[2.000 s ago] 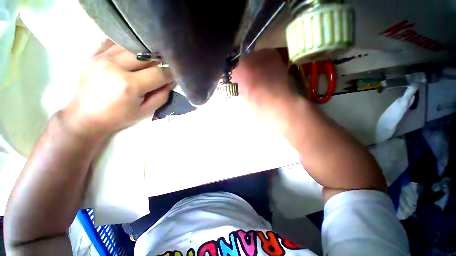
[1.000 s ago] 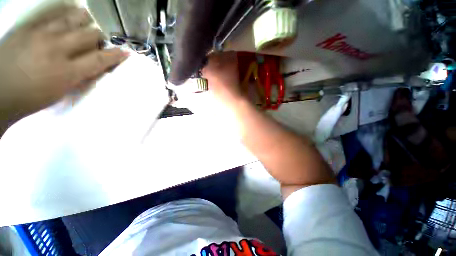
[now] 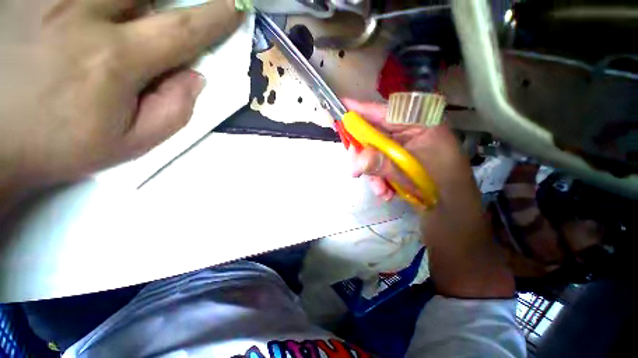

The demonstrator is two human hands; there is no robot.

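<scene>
My right hand (image 3: 413, 150) holds the scissors (image 3: 374, 143) by their yellow and red handles, beside the machine bed. The silver blades point up and left, their tips close to the fingertips of my left hand (image 3: 112, 84). My left hand is large and blurred at the upper left, over a pale fabric piece (image 3: 224, 77) whose edge shows at its fingertips. Whether the fingers pinch the fabric is partly hidden. Whether the blades touch the fabric is hard to tell.
The worn bed (image 3: 294, 98) lies under the blades. The white tabletop (image 3: 266, 189) is washed out. A cream ribbed knob (image 3: 416, 108) and a pale curved bar (image 3: 490, 91) hang close at upper right. A blue basket (image 3: 378, 297) is below the table. A striped shape is at right.
My right hand has picked up the scissors and brought their blades to the left hand. My left hand has moved up and right in the picture. The view has shifted closer to the bed.
</scene>
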